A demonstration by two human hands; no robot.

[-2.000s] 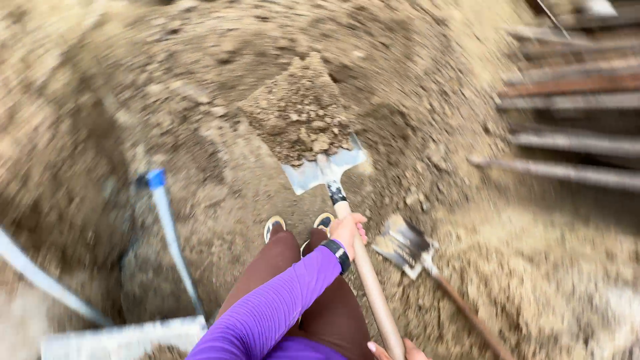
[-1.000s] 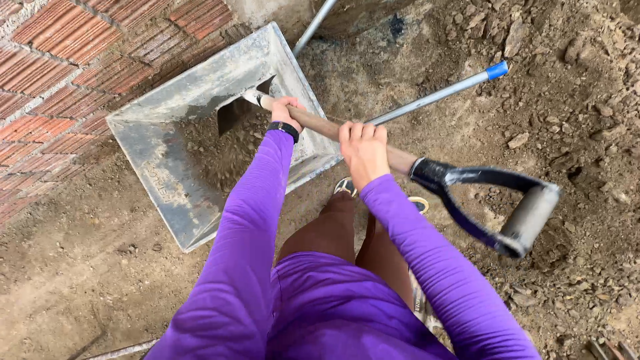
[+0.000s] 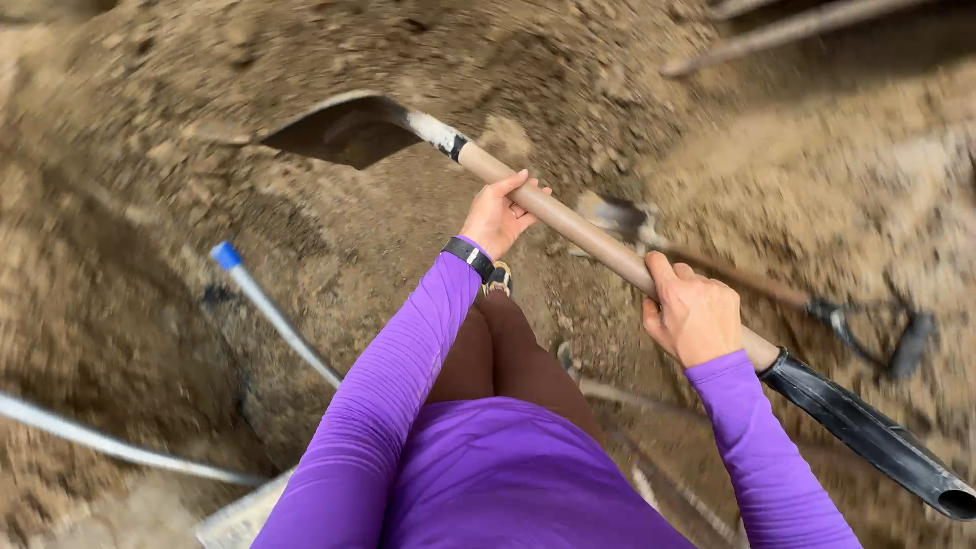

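Observation:
A shovel with a pale wooden shaft [image 3: 587,232] lies slantwise across my front. Its metal blade [image 3: 343,131] is at the upper left, tilted, with a dark face and no soil seen on it. My left hand [image 3: 503,213] holds the shaft a little below the blade socket, thumb on top. Farther back, my right hand [image 3: 692,309] grips the same shaft near the black handle [image 3: 854,427]. Beneath the shaft a second shovel [image 3: 740,271] lies on the ground, its blade partly hidden.
Loose soil [image 3: 579,84] covers the ground ahead. At the left are a metal tube with a blue end cap [image 3: 226,255] and another pale tube [image 3: 114,444]. A metal edge [image 3: 244,515] shows at the bottom. Long poles [image 3: 801,34] lie at the upper right.
The view has swung from the metal wheelbarrow tray back to the soil. Both hands still hold the shovel; its blade, inside the tray one second ago, is now over the ground.

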